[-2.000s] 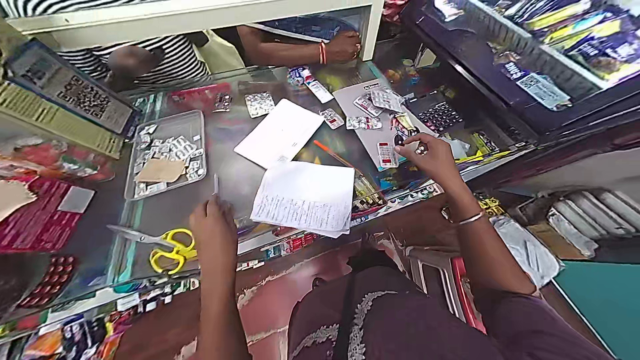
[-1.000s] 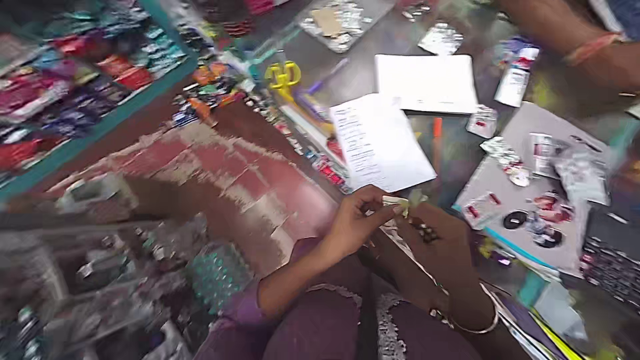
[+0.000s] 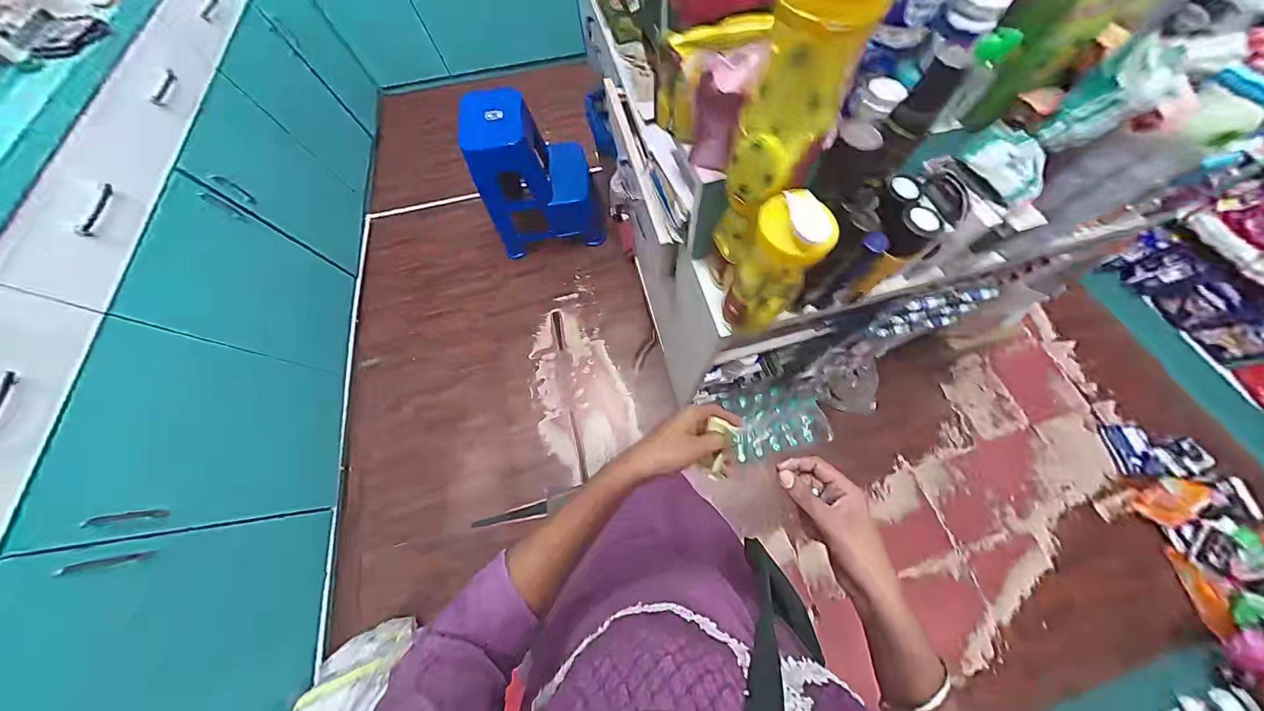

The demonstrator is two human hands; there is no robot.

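Near the middle of the view, my left hand point(image 3: 686, 440) is closed on a small yellowish-green item point(image 3: 721, 446), too small to name for sure. To its right, my right hand point(image 3: 825, 494) is raised with fingers curled and thumb close to the fingertips; a tiny light thing seems to show at the fingers, but I cannot tell what it is. Beyond both hands lies a clear plastic pack with green rounded pieces point(image 3: 780, 427), low by the shelf. A yellow bottle point(image 3: 780, 247) with a white-topped cap stands on the shelf above it.
Teal drawer cabinets point(image 3: 227, 257) line the left side. A blue plastic step stool point(image 3: 528, 173) stands on the brown floor point(image 3: 444, 395) ahead. A crowded shelf unit point(image 3: 681, 326) with bottles juts in from the right. Colourful packets point(image 3: 1185, 494) lie at the far right.
The view has swung far from the glass counter with papers and scissors to the floor and cabinets. My hands, close together one second ago, are now apart.
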